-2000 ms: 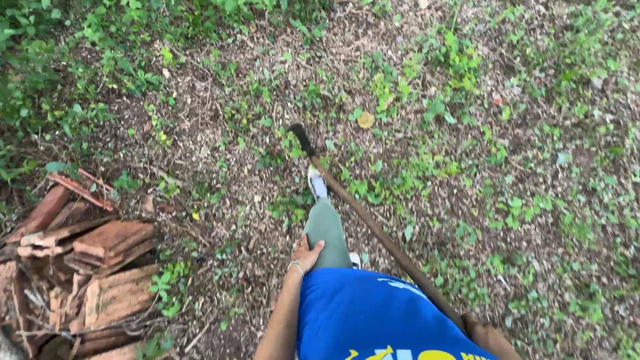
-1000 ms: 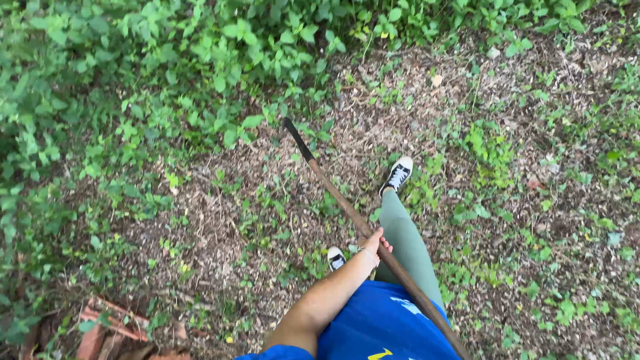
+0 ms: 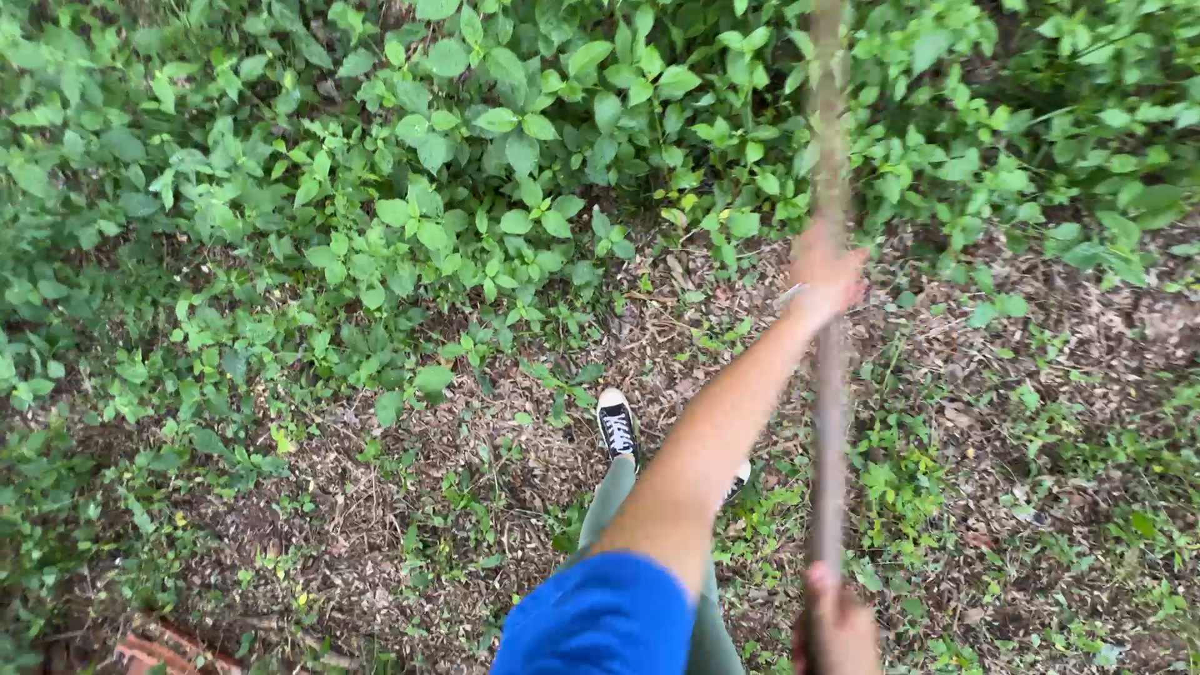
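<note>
A long wooden handle point(image 3: 831, 422), blurred by motion, runs nearly upright through the right half of the view. My left hand point(image 3: 827, 267) is closed round it at mid-height, with the arm stretched forward from a blue sleeve. Near the bottom edge my right hand point(image 3: 841, 623) grips the same handle lower down. The tool's head lies beyond the top edge, out of sight. Leafy green plants point(image 3: 525, 141) spread behind the upper part of the handle.
Below me a black and white sneaker point(image 3: 616, 427) stands on ground covered in dry leaf litter point(image 3: 356, 497). The other shoe point(image 3: 739, 478) is partly hidden by my left arm. Reddish broken bricks or tiles point(image 3: 155, 653) lie at the bottom left.
The tool has swung from a slant with its dark head low to nearly upright in view. My left hand, on my thigh two seconds ago, now grips the handle. The view has shifted towards the plants.
</note>
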